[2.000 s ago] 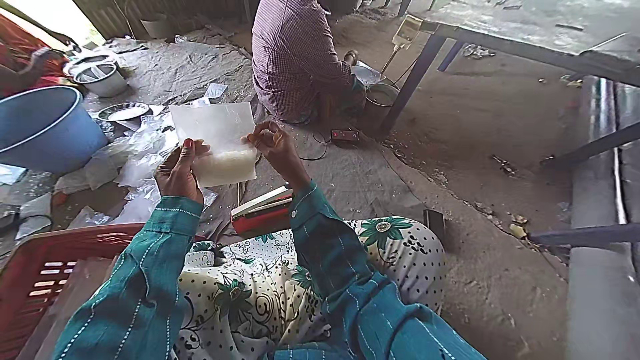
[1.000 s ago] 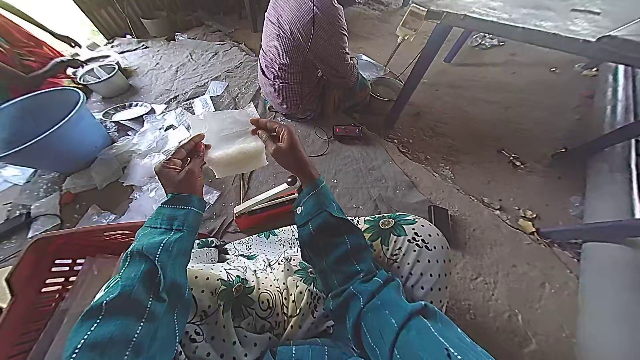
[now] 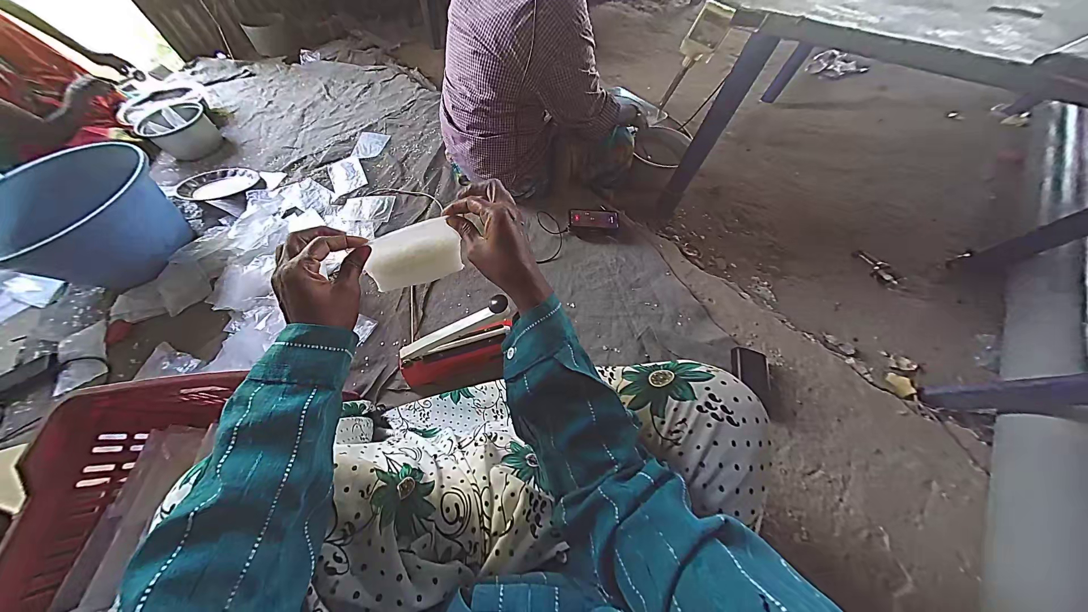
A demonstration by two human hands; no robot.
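Note:
A small plastic bag with whitish contents [image 3: 416, 253] is stretched between my two hands above my lap. My left hand [image 3: 319, 276] pinches its left edge between thumb and fingers. At its upper right corner, my right hand [image 3: 493, 238] grips it with thumb and fingertips. Just below, in front of my knees, stands a red hand-lever heat sealer [image 3: 455, 361] with a white arm and a black knob. I cannot tell what the contents are.
To the left are a red plastic basket [image 3: 153, 387] with clear sheets, a blue tub [image 3: 85, 217], scattered plastic bags [image 3: 255, 280] and a plate of white matter [image 3: 223, 184]. A person in a checked shirt [image 3: 518, 93] sits ahead, near a small device with a red display [image 3: 593, 221] and a table [image 3: 884, 51].
The bag was held up with its upper part spread flat; now it shows as a shorter, folded or tilted shape between my hands.

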